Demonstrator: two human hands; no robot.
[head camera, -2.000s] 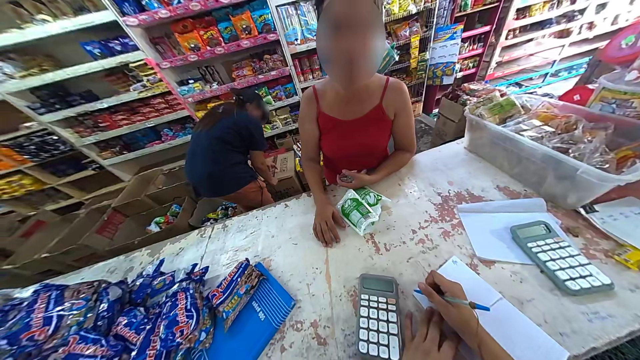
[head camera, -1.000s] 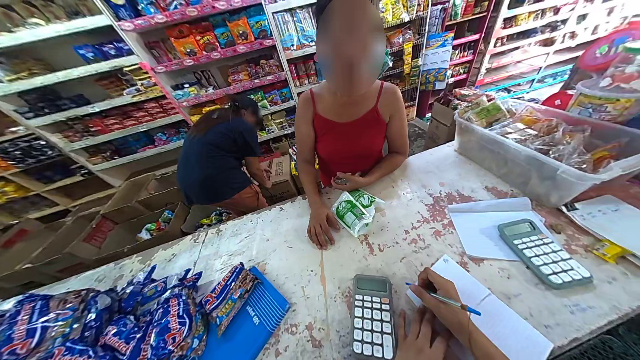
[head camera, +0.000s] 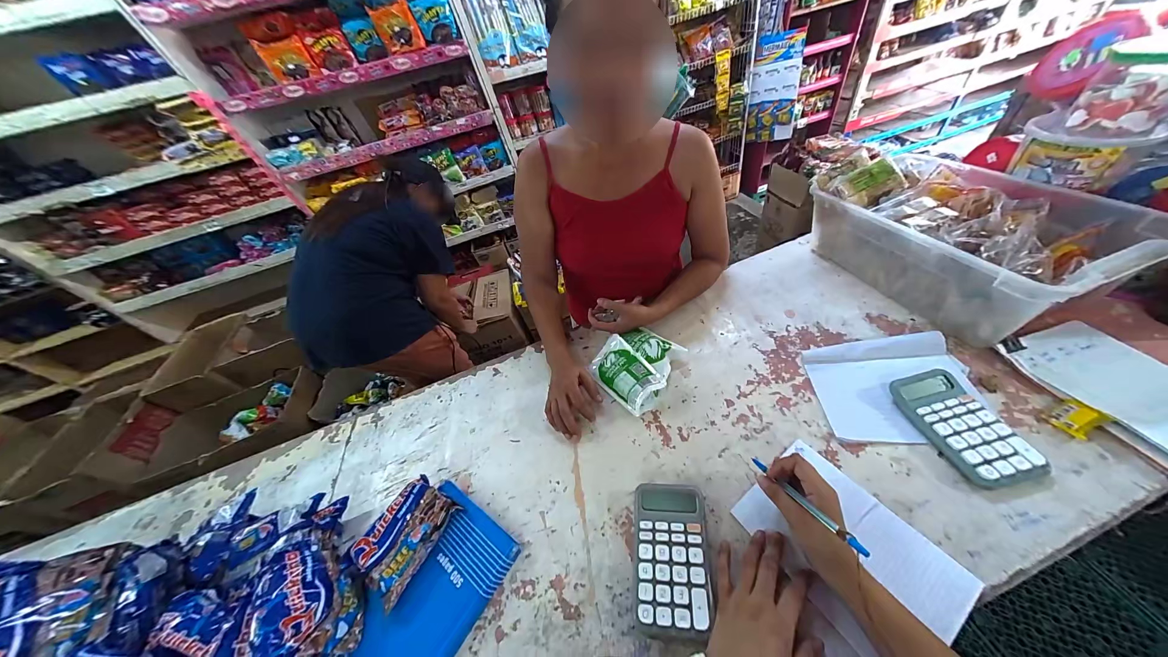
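My right hand (head camera: 808, 502) is closed around a blue ballpoint pen (head camera: 815, 509) and rests on a white sheet of paper (head camera: 899, 552). Beside it, my left hand (head camera: 759, 598) lies flat with fingers spread, at the paper's lower left edge, holding nothing. Just left of that hand is a grey calculator (head camera: 672, 558) with white keys. A second grey calculator (head camera: 969, 427) lies partly on a white notepad (head camera: 876, 388) to the right. Across the counter, green-and-white plastic packs (head camera: 631, 372) lie near the hand of a person in a red top.
Blue snack packs (head camera: 292, 584) and a blue paper ream packet (head camera: 447, 566) lie on the worn counter (head camera: 511, 456) at left. A clear plastic bin (head camera: 940, 265) of packets stands at right. Another person bends over cardboard boxes (head camera: 265, 401) before stocked shelves.
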